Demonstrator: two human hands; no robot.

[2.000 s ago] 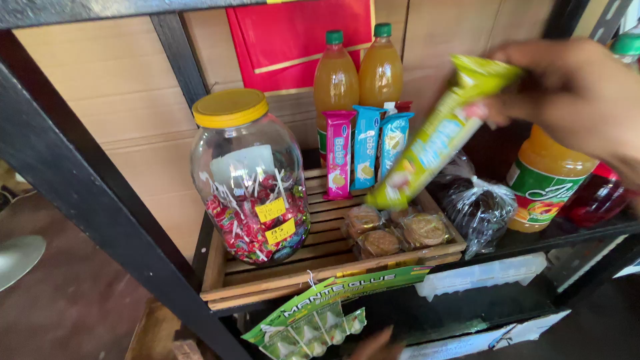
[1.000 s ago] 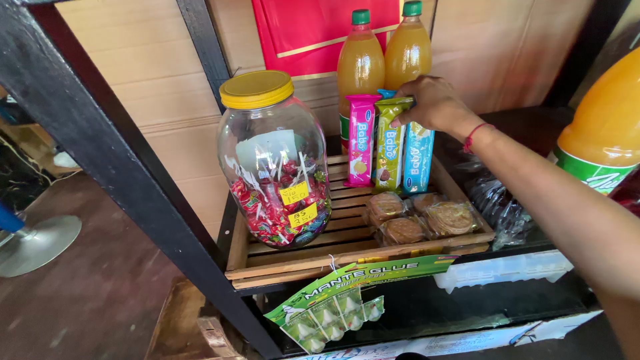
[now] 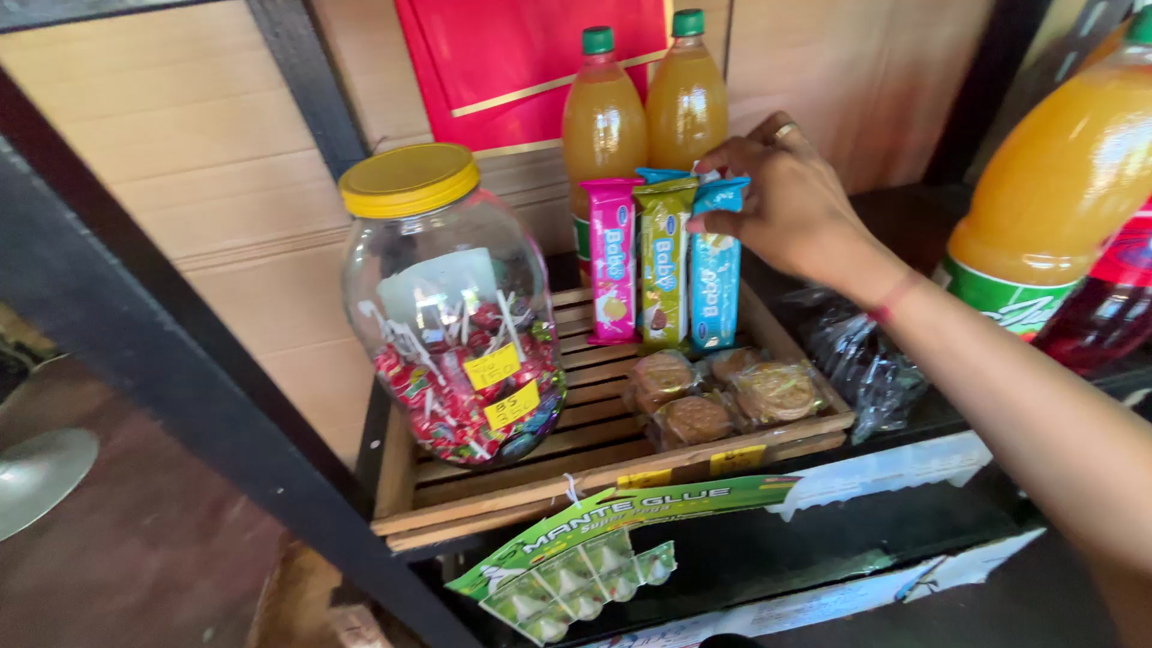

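Note:
My right hand (image 3: 787,202) touches the top of a blue biscuit packet (image 3: 716,270) with thumb and fingers; whether it grips the packet is unclear. A green packet (image 3: 664,265) and a pink packet (image 3: 613,261) stand upright to its left, with another blue wrapper partly hidden behind them. They stand in a slatted wooden tray (image 3: 576,490). In front of them lie several round cookies in clear wrap (image 3: 693,419). On the tray's left is a clear plastic jar (image 3: 450,315) of lollipops with a yellow lid (image 3: 410,180). My left hand is out of view.
Two juice bottles (image 3: 605,117) stand behind the packets. A large orange drink bottle (image 3: 1048,189) and a dark plastic bag (image 3: 864,360) are at the right. A black shelf post (image 3: 198,306) crosses the left side. A glue blister card (image 3: 576,558) hangs below the tray's front.
The green packet, held in the air in the oldest frame, now stands between the pink and blue ones. My right hand has shifted from the green packet's top to the blue packet.

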